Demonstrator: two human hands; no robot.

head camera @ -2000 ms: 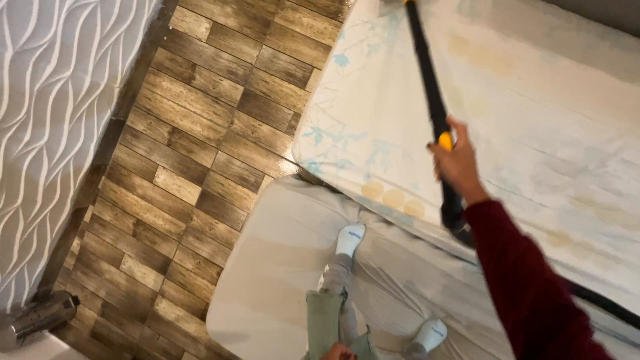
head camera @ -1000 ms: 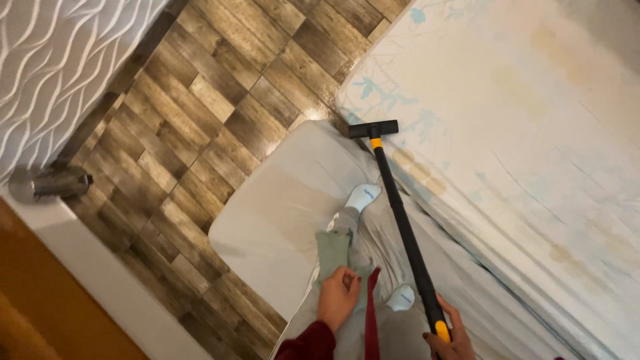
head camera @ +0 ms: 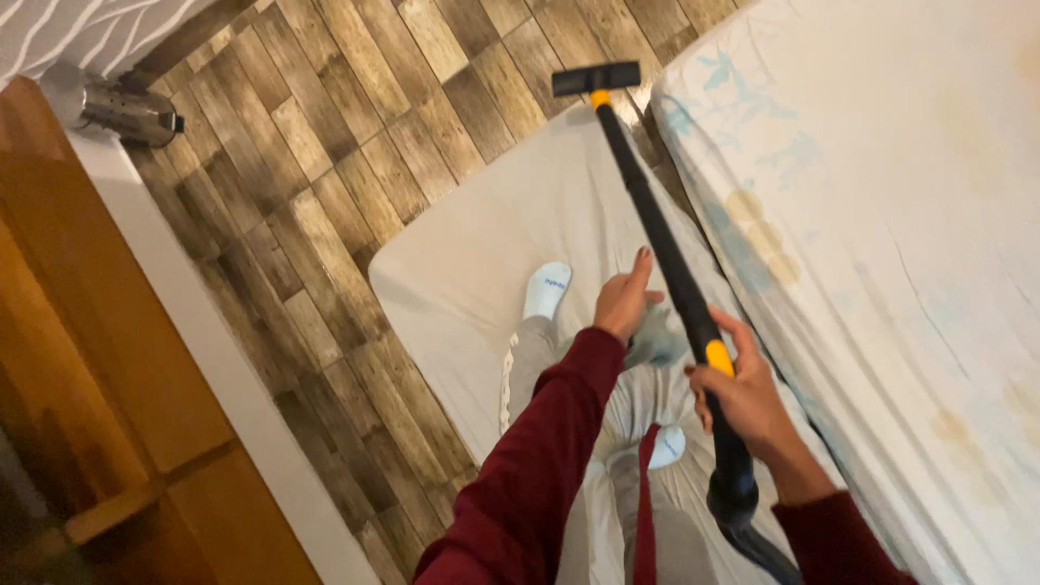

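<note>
A black vacuum cleaner wand (head camera: 654,211) with yellow parts runs up from the lower right, its flat floor nozzle (head camera: 596,78) raised over the far corner of the lower sheeted mattress. My right hand (head camera: 743,390) grips the wand's handle just by the yellow part, above the hose (head camera: 760,544). My left hand (head camera: 630,299) is just left of the wand, fingers apart. Near its fingers lies or hangs a grey-green cloth (head camera: 656,337), blurred and partly hidden; whether the hand touches it, I cannot tell.
I stand in socks on the lower mattress (head camera: 463,252). Beside it on the right is a higher stained mattress (head camera: 877,171). Wood-look floor tiles (head camera: 301,227) lie to the left, with a metal cylinder (head camera: 130,114) and wooden furniture (head camera: 122,357) beyond. A red strap (head camera: 646,504) hangs before my legs.
Two seconds ago the nozzle end was over the higher mattress; now it is past the lower mattress's corner. My left hand has moved forward, beside the wand. The view has turned and shifted.
</note>
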